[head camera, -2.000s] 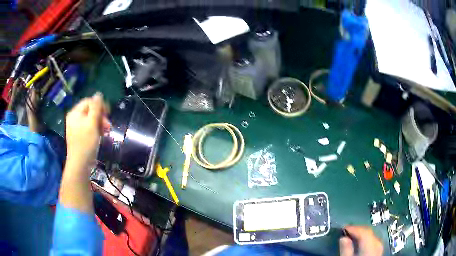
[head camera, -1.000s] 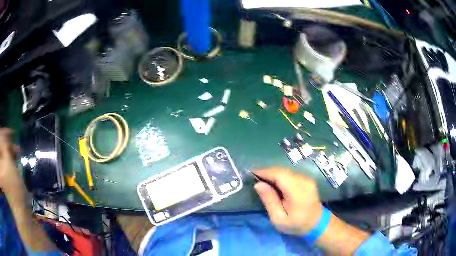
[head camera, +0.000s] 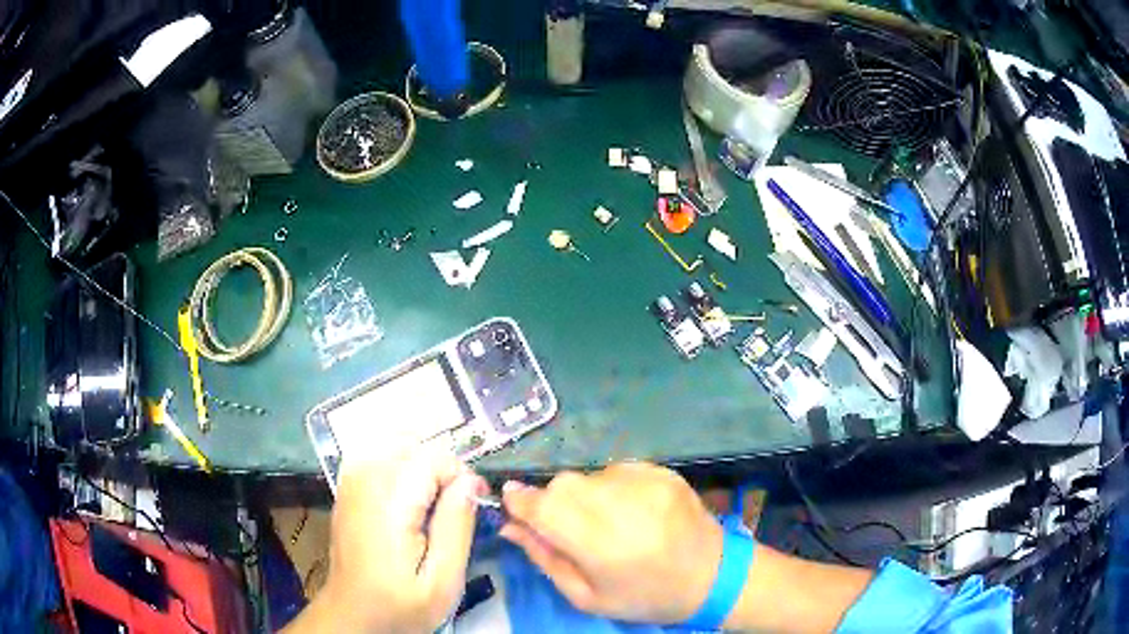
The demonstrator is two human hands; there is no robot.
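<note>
My left hand (head camera: 394, 535) and my right hand (head camera: 629, 535) are close together at the bench's near edge. A small, thin, pale piece (head camera: 490, 502) shows between their fingertips, and both hands pinch at it. It is too small to name. The phone housing (head camera: 510, 427) lies tilted on the green mat just beyond my hands. It has a silver-white frame, a dark camera area at its right end and a white area inside. My left hand covers its near left part.
Phone parts (head camera: 792, 378) and a blue pen-like tool (head camera: 827, 248) lie right. A clear plastic bag (head camera: 343, 325), tape roll (head camera: 198, 306) and yellow-handled tool (head camera: 194, 372) lie left. White scraps (head camera: 461, 266) lie mid-mat. A screw tin (head camera: 324, 143) and fan (head camera: 879, 112) are farther back.
My left hand has come from the far left to meet my right hand, which has moved toward the near edge. The thin dark tool seen in my right fingers no longer shows clearly.
</note>
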